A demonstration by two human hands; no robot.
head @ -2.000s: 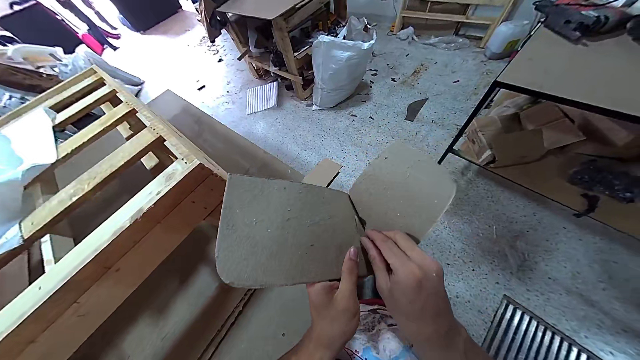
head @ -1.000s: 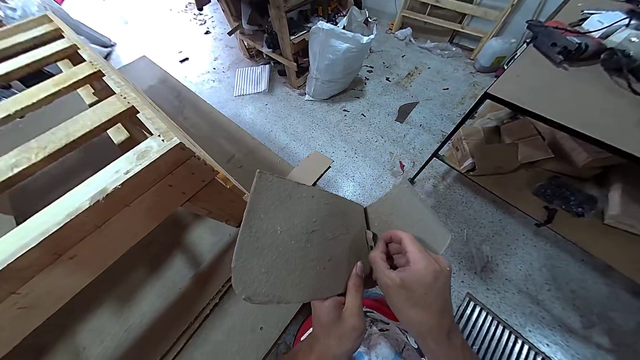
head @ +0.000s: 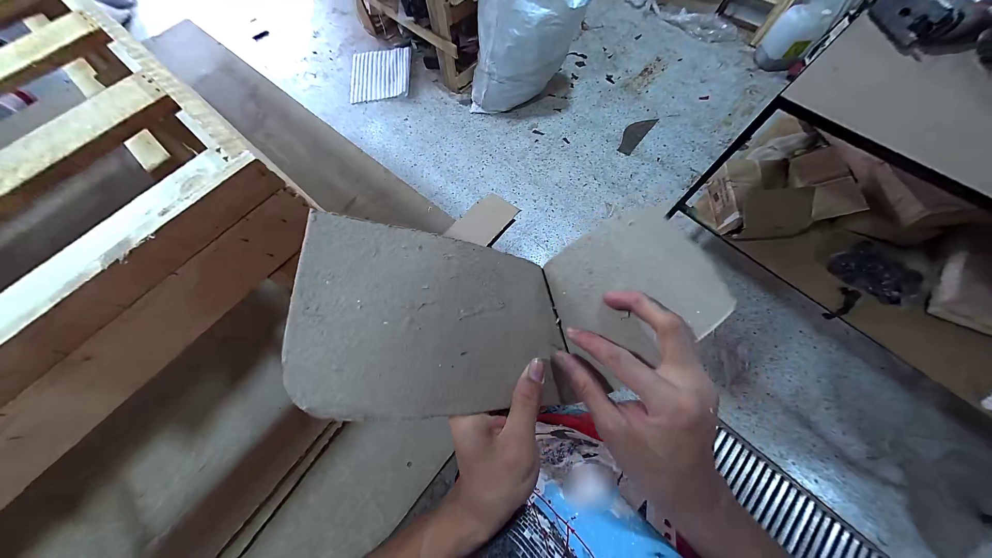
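Note:
A grey fibrous board panel with rounded corners (head: 418,318) lies across the middle of the view. My left hand (head: 500,457) grips its lower right edge, thumb on top and fingers beneath. Against its right side, along a narrow dark seam, sits a second grey board panel (head: 639,271), tilted up to the right. Whether the two are joined I cannot tell. My right hand (head: 651,380) is over the lower part of the second panel, its fingers spread and the fingertips close to the seam; nothing shows between them.
A slatted wooden frame (head: 147,217) stands at left, with large flat boards (head: 310,139) beside and below it. At right is a black-framed table (head: 891,93) with cardboard (head: 775,209) on its lower shelf. A white sack (head: 523,54) stands on the floor; a metal grate (head: 783,496) lies lower right.
My right hand's fingers have spread apart from their earlier pinch at the seam. My left hand keeps its hold on the left panel.

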